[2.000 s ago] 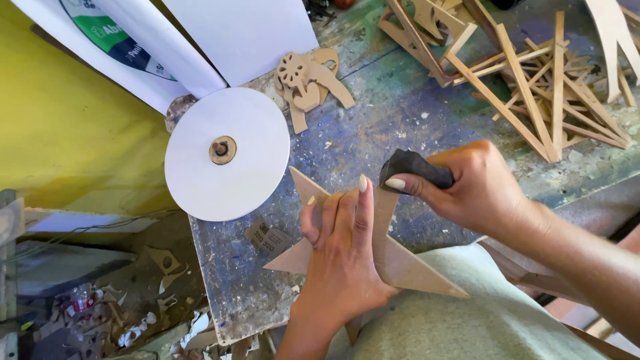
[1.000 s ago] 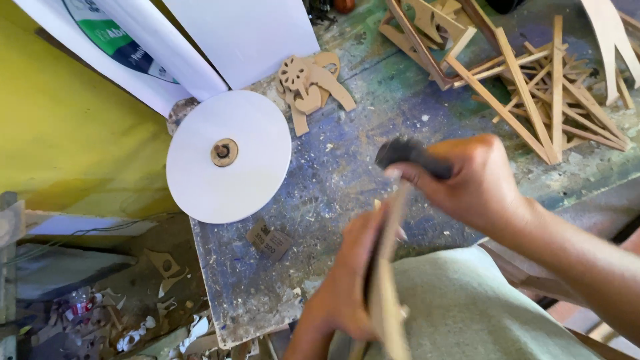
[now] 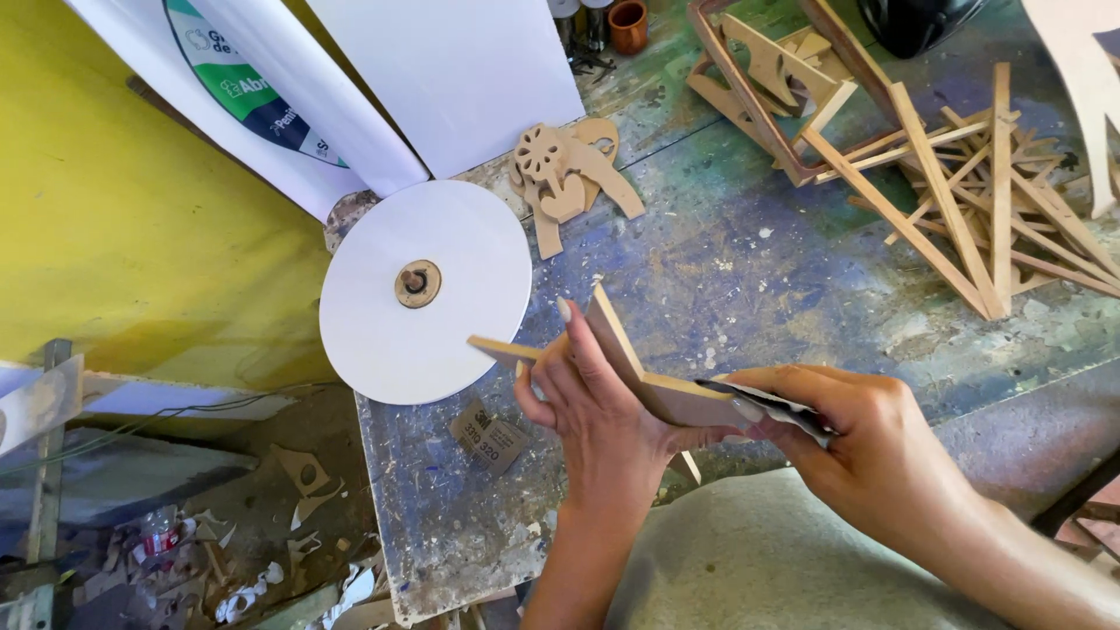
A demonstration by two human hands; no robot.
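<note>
My left hand [image 3: 599, 420] holds a star-shaped cutout of thin brown board [image 3: 617, 337], tilted so that its cut edges show; the palm hides part of it. In my right hand [image 3: 840, 437] is a folded piece of dark sandpaper [image 3: 779, 404], pinched between thumb and fingers. The sandpaper touches the star's edge at the right-hand point. Below and left of my left hand, a brown scrap of sandpaper [image 3: 487, 437] with printing on its back lies on the paint-stained table [image 3: 455, 534].
A round white disc [image 3: 472, 262] stands at the table's left edge. Carved board cutouts [image 3: 569, 179] lie behind it. Thin wooden strips [image 3: 954, 201] and a wooden frame [image 3: 761, 122] are heaped at the back right. A small clay pot [image 3: 627, 26] stands at the back. Scraps litter the floor.
The star, lying flatter toward the view two seconds ago, was turned nearly edge-on and is now tilted at another angle. My right hand has moved lower with the sandpaper.
</note>
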